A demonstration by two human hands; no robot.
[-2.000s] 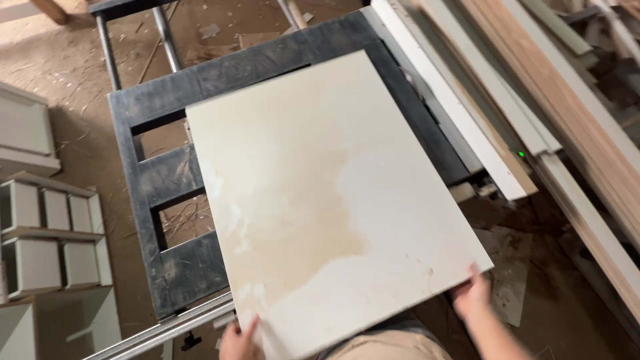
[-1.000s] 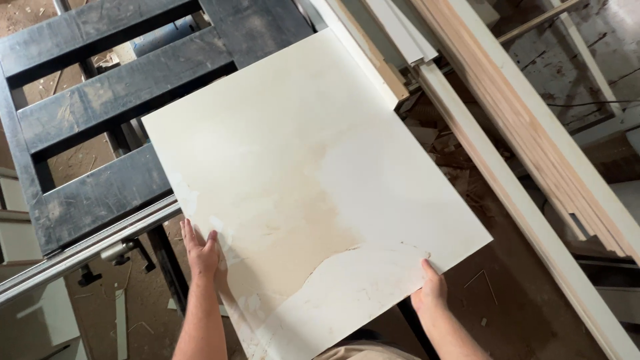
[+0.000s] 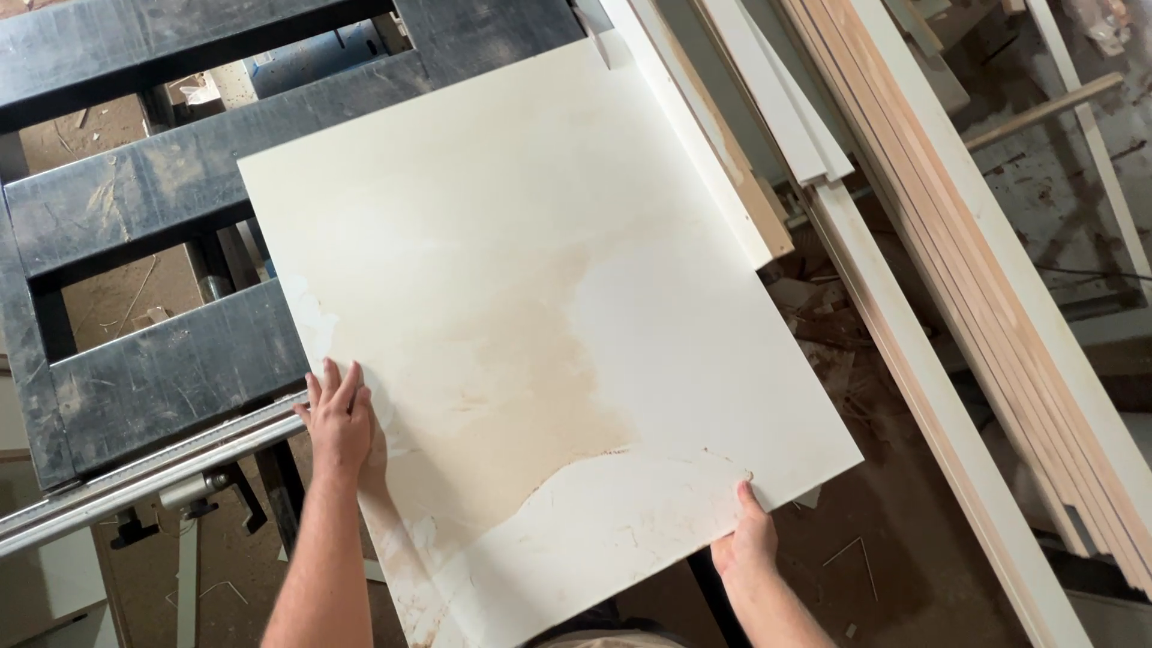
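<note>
A large white rectangular panel [image 3: 684,342] with tan stains lies partly on a black slotted metal saw table [image 3: 180,342] and reaches over its near edge toward me. Its right side runs along a long white-topped fence or strip [image 3: 693,126]. A thin upright piece, perhaps a saw blade or riving knife [image 3: 600,34], stands at the panel's far right corner. My left hand [image 3: 339,423] rests on the panel's left edge, fingers spread and the palm against it. My right hand [image 3: 747,531] grips the near edge, thumb on top and the fingers hidden underneath.
A metal rail with a scale [image 3: 153,477] crosses at the lower left, with black clamp knobs [image 3: 135,529] below it. Long boards [image 3: 972,270] and white strips [image 3: 909,378] lie stacked at the right. Scraps litter the brown floor [image 3: 882,558].
My left hand has moved from the panel's near left corner up its left edge. The panel now lies against the fence at the right; two seconds ago it was apart from it.
</note>
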